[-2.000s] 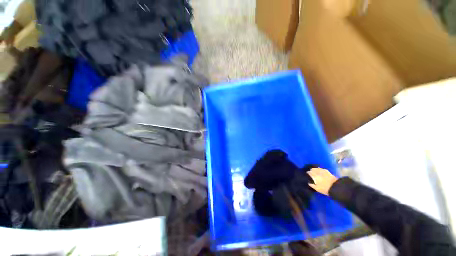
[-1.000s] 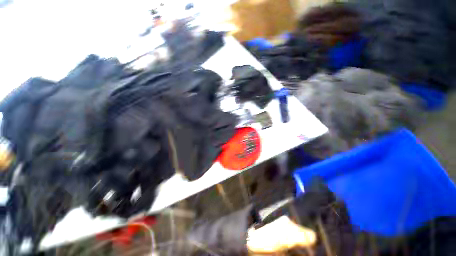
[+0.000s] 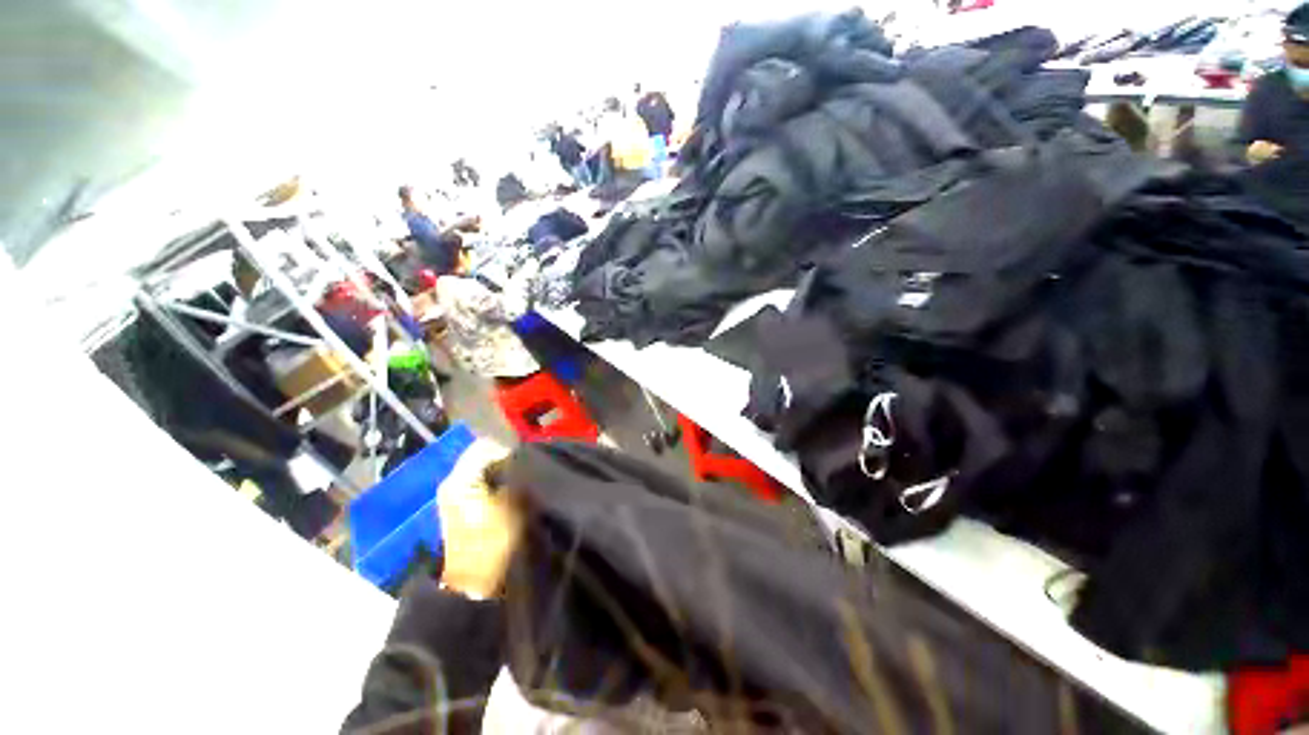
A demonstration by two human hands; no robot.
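Observation:
My left hand [image 3: 481,524], blurred, is raised left of the table and closed on one end of a black garment [image 3: 689,574]. The cloth stretches from the hand down to the lower right, past the picture's bottom edge. A large heap of black garments [image 3: 1005,345] lies on the white-topped table [image 3: 991,589], with pale cord loops [image 3: 877,435] showing at its near side. My right hand is not recognisable. A small pale patch at the bottom edge is too blurred to name.
Red stools [image 3: 546,409] and a blue crate [image 3: 416,495] are on the floor beyond my hand. A metal rack [image 3: 266,309] stands at the left. A person [image 3: 1278,108] is at the far right, others farther back. A red thing [image 3: 1275,699] is cut off at lower right.
The view has swung from the blue crate and grey garments, past the red tray, to the black heap and the workshop. My left hand now shows, holding a black garment.

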